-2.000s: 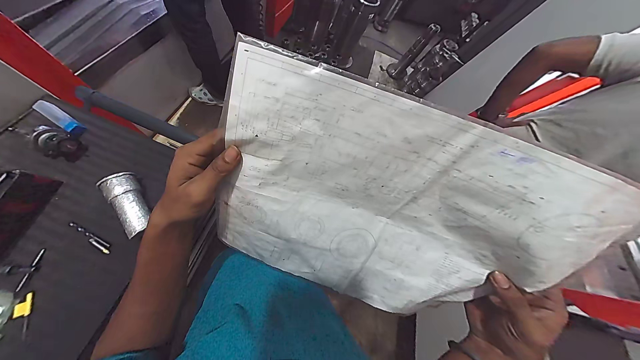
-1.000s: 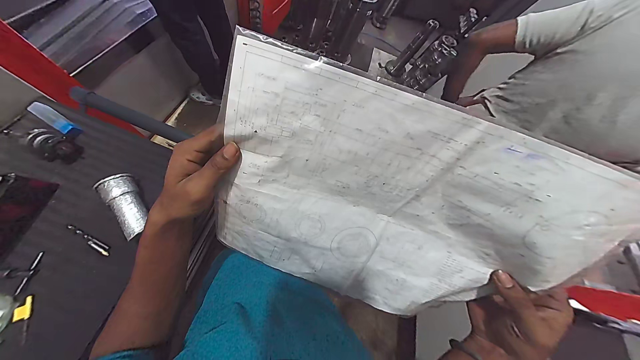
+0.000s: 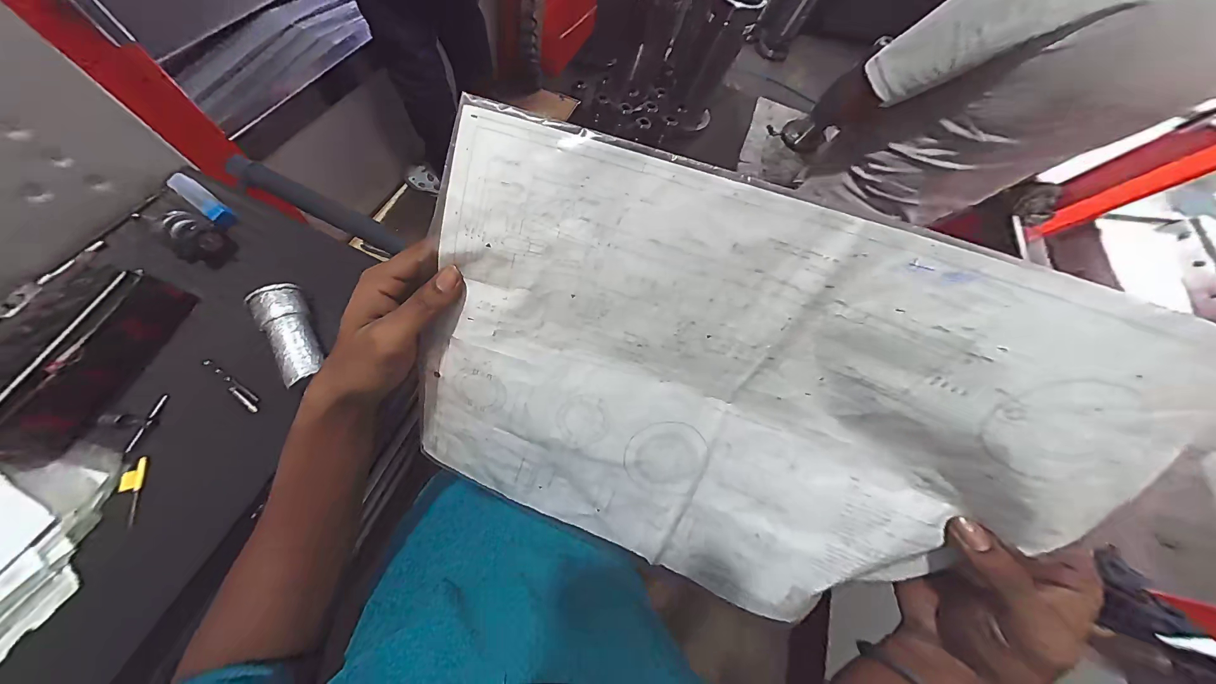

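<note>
A large technical drawing in a clear plastic sleeve (image 3: 646, 313) is spread in front of me, creased and smudged, with faint circles and lines on it. My left hand (image 3: 389, 323) pinches its left edge, thumb on top. At the lower right edge, my right hand (image 3: 1007, 589) grips it with the thumb over the front; the fingers behind are partly hidden. The sheet tilts down toward the right. Left of my left forearm, a foil-like silver cylinder (image 3: 288, 332) lies on the dark mat.
On the dark bench (image 3: 190, 494) at left lie a drill bit (image 3: 231, 385), a yellow-handled tool (image 3: 134, 475), a blue-capped clear tube (image 3: 201, 198) and papers (image 3: 38, 551). A co-worker in a light shirt (image 3: 1026, 104) stands at upper right, a hand by a metal part (image 3: 803, 133). Dark metal cylinders (image 3: 665, 57) stand beyond.
The co-worker at upper right has shifted, and that person's hand is now by a metal part. Both my hands keep hold of the drawing.
</note>
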